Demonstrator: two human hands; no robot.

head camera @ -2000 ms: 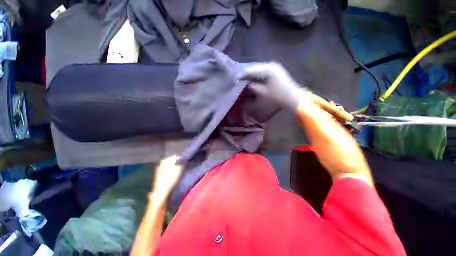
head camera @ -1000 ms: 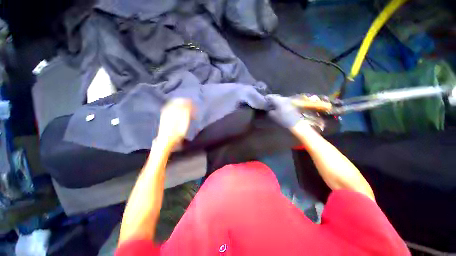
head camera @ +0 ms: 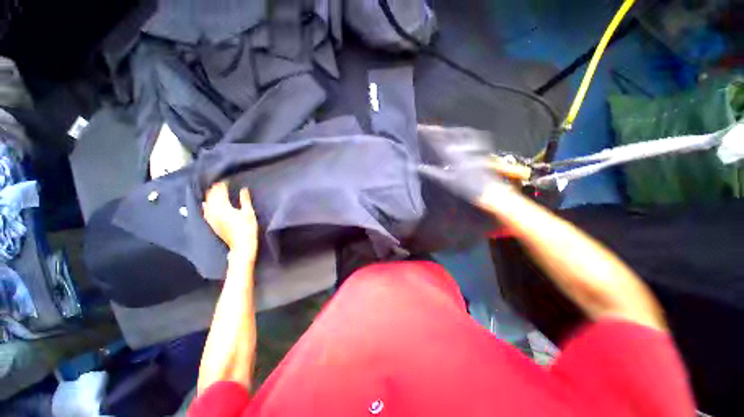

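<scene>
The dark grey jacket (head camera: 318, 175) is spread over the black padded form (head camera: 135, 269), whose rounded left end shows. Two shiny buttons lie on the front panel at the left. A sleeve end (head camera: 396, 102) with a row of small shiny buttons points away behind the form. My bare left hand (head camera: 232, 218) lies on the panel with fingers apart. My gloved right hand (head camera: 469, 175) is blurred at the form's right end, closed on the steam iron, whose orange handle (head camera: 511, 168) shows beside it. The iron's body is blurred.
More jacket cloth is heaped behind the form. A white piece (head camera: 167, 152) stands at the back left. A black cord (head camera: 481, 79), yellow hose (head camera: 600, 65) and whitish hose (head camera: 644, 150) are at the right. A green bundle (head camera: 669, 142) lies far right.
The jacket has gone from bunched on the form to spread along it, buttons showing. My left hand has moved left along the panel. The buttoned sleeve end now shows behind the form.
</scene>
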